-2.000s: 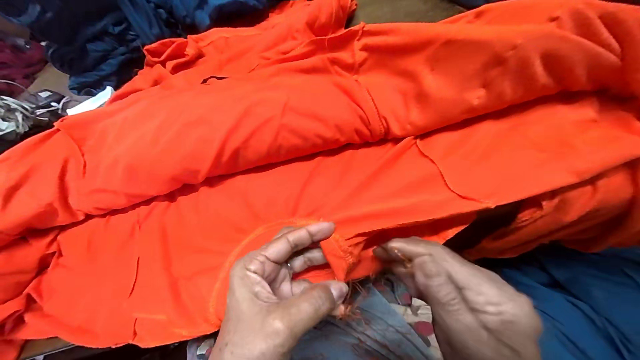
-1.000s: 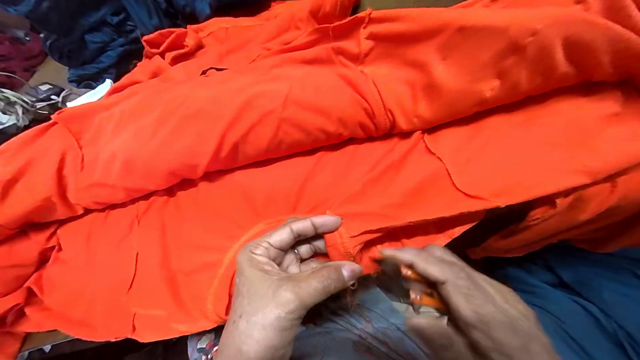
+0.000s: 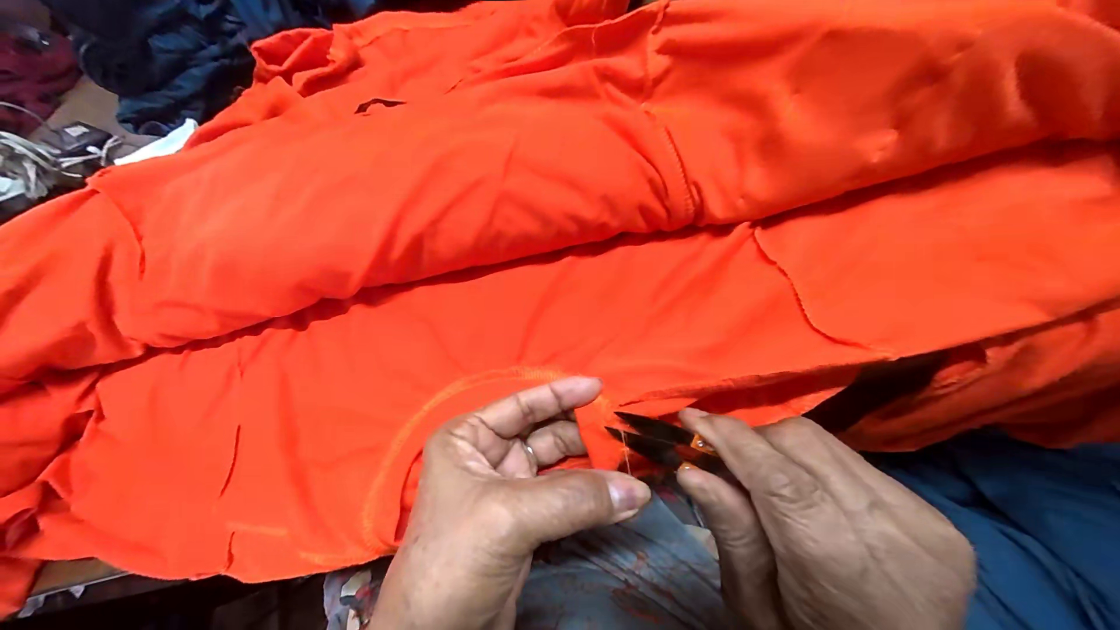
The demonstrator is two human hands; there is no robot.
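An orange fabric garment with stitched seams spreads across the head view. Near its lower edge, my left hand, a ring on one finger, holds a narrow stitched part of the orange cloth between fingers and thumb. My right hand grips thread snips with dark blades and orange parts at the pivot. Their blades are parted, tips pointing left at the stitched edge just right of my left fingers. A thin loose thread hangs by the blade tips.
Dark blue cloth lies heaped at the upper left, with maroon cloth beside it. Pale cords and a white piece are at the left edge. More blue fabric lies at lower right; patterned grey-blue cloth shows below my hands.
The snips in my right hand have turned so their dark blades now show clearly at the cloth edge. My left hand keeps hold of the orange cloth in nearly the same place.
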